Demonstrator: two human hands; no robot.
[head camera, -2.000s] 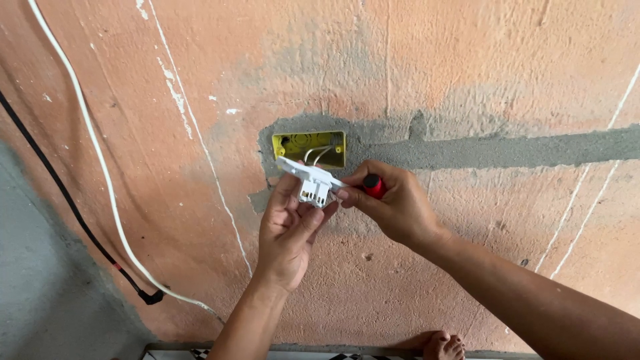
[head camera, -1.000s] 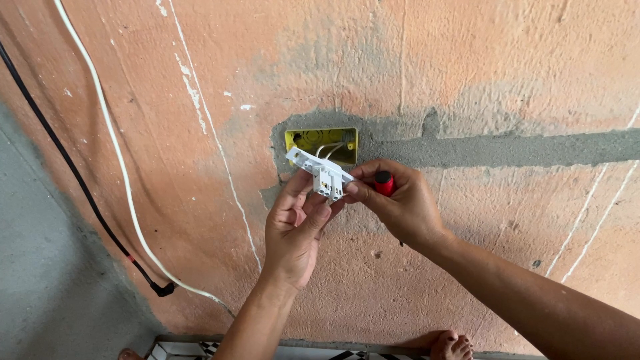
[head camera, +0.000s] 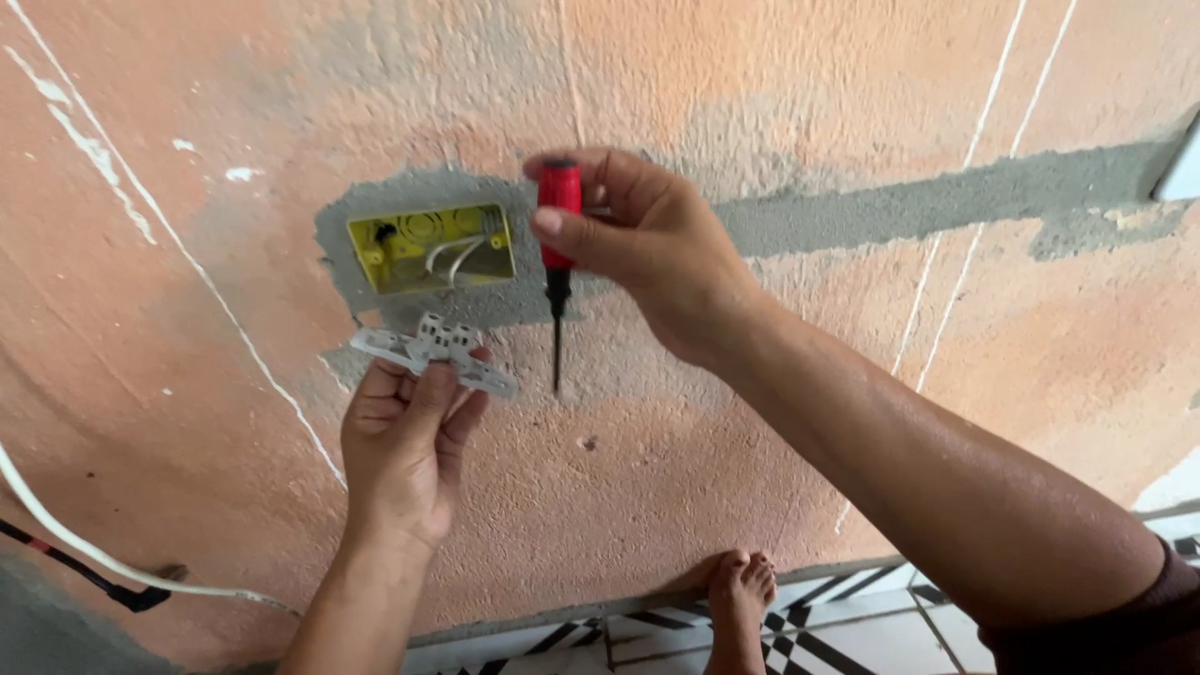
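My left hand (head camera: 408, 450) pinches a white plastic socket module on its mounting frame (head camera: 436, 352), just below a yellow wall box (head camera: 431, 248). Its terminal blocks face up toward the box. White wires (head camera: 455, 258) curve inside the box; whether they touch the module cannot be told. My right hand (head camera: 647, 244), to the right of the box, holds a screwdriver (head camera: 560, 211) by its red handle, its dark shaft pointing down and its tip off the module.
A grey mortar strip (head camera: 862, 206) runs right from the box across the orange wall. A white cable (head camera: 84, 553) and a black cable (head camera: 84, 572) hang at lower left. A bare foot (head camera: 741, 586) stands on patterned floor tiles (head camera: 656, 637) at the wall's base.
My right hand has left the socket module and lifted, with the screwdriver now upright in its fingers. The module has been turned, its terminals now toward the box. The view has shifted.
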